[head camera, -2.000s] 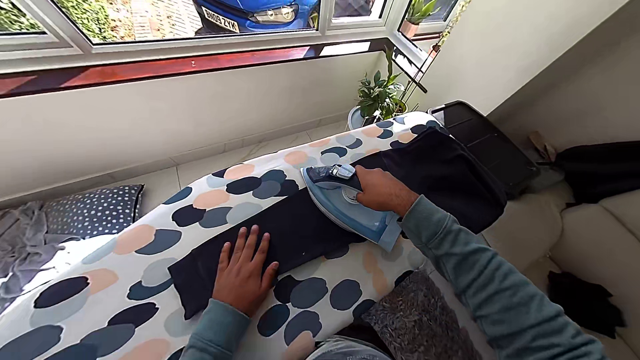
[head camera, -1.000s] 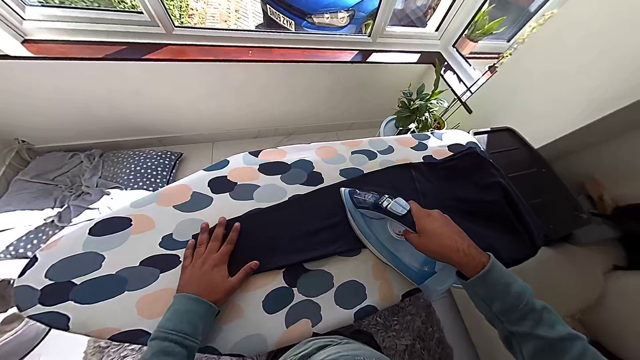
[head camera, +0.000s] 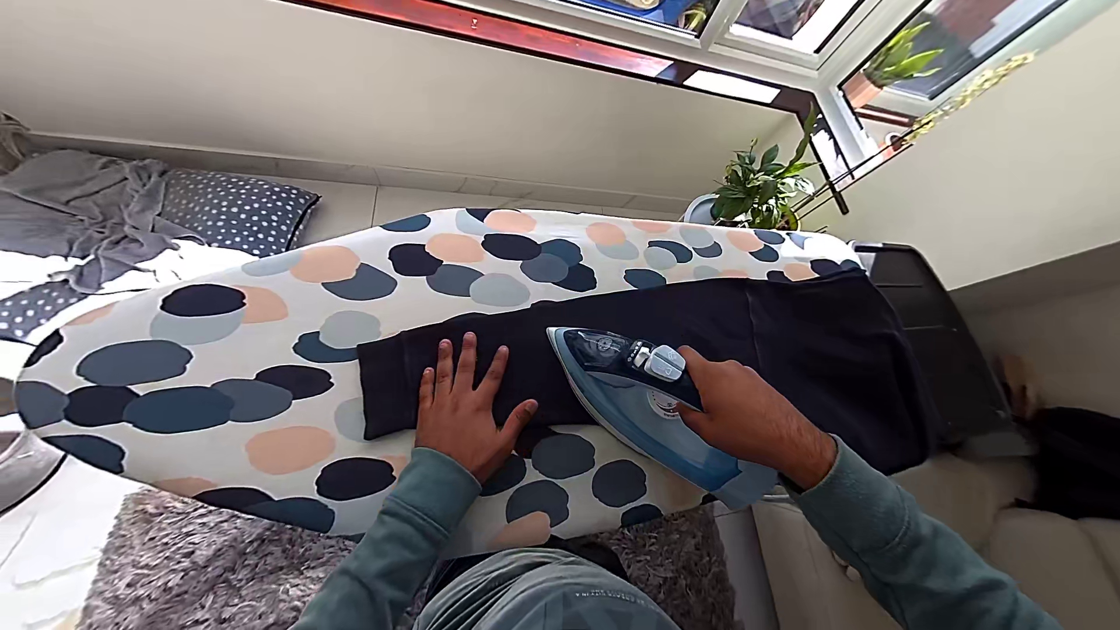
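Observation:
A dark navy garment (head camera: 814, 350), narrow at its left end and wider at the right, lies flat along an ironing board with a spotted cover (head camera: 289, 385). My left hand (head camera: 464, 411) rests palm down near the narrow end, fingers spread, partly on the cloth and partly over the cover. My right hand (head camera: 752, 416) grips the handle of a blue steam iron (head camera: 630, 402). The iron's tip points up and left, just right of my left hand, over the garment. Its soleplate is hidden beneath it, and its heel reaches the board's near edge.
A black rack or panel (head camera: 927, 324) stands at the board's right end, beside a pale sofa (head camera: 901, 542). Behind the board are a potted plant (head camera: 761, 192) and a window. A polka-dot cushion (head camera: 236, 206) and grey blanket (head camera: 96, 201) lie at left. A shaggy rug (head camera: 210, 560) is below.
Against one second ago, the iron in my right hand sits a little nearer my left hand. My left hand has shifted from the garment's end further onto the cloth. The view has turned.

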